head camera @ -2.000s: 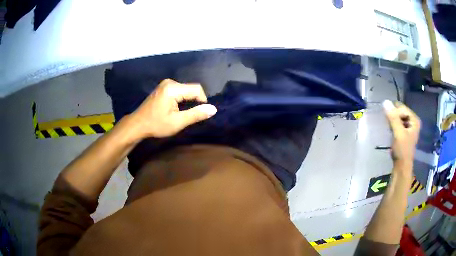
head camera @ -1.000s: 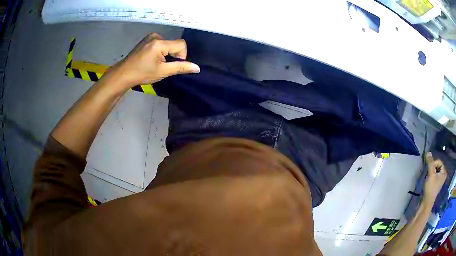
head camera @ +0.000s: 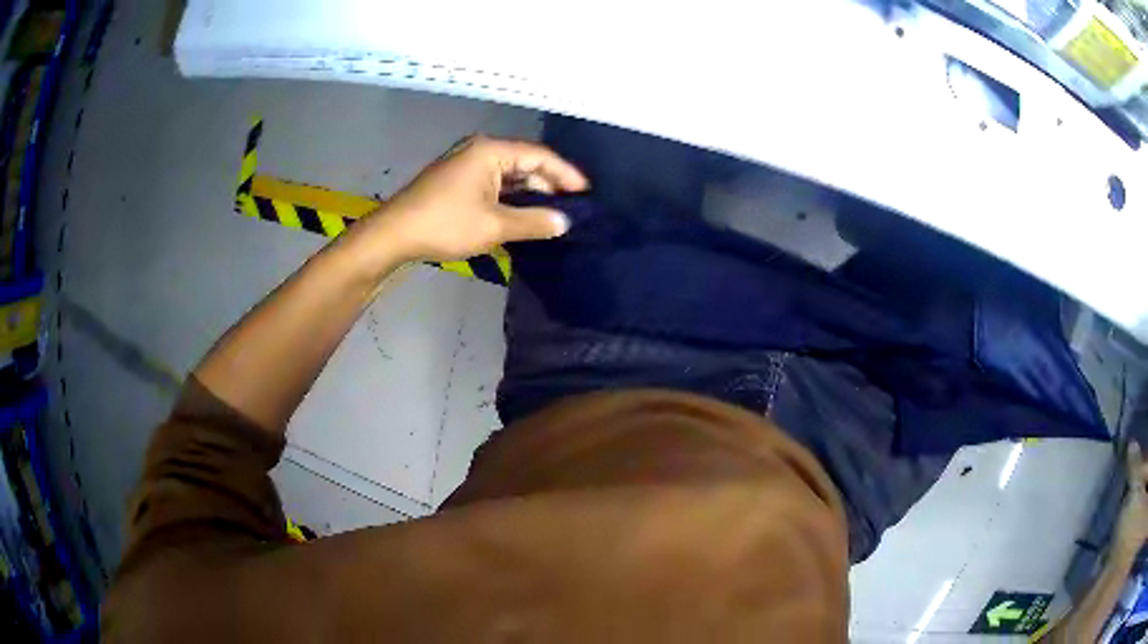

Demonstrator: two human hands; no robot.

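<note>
A dark navy garment lies spread across the lap below the table's front edge. Its right end reaches a pointed corner near the right side of the view and has a shinier patch. My left hand is at the garment's left end. Its thumb and fingers are apart, with dark cloth showing behind the gap, and no cloth is visibly pinched. My right hand is at the right edge of the picture, just beyond the pointed corner. It is cut off and blurred, so its grip cannot be told.
The white table runs across the top and slopes down to the right, with a rectangular recess. Part of a machine with a yellow label is at the top right. Yellow-black tape and a green arrow sign mark the floor.
The view has turned. The garment, lifted and folded earlier, now lies flatter over the lap. My left thumb and fingers have parted. My right hand has moved partly out of the picture.
</note>
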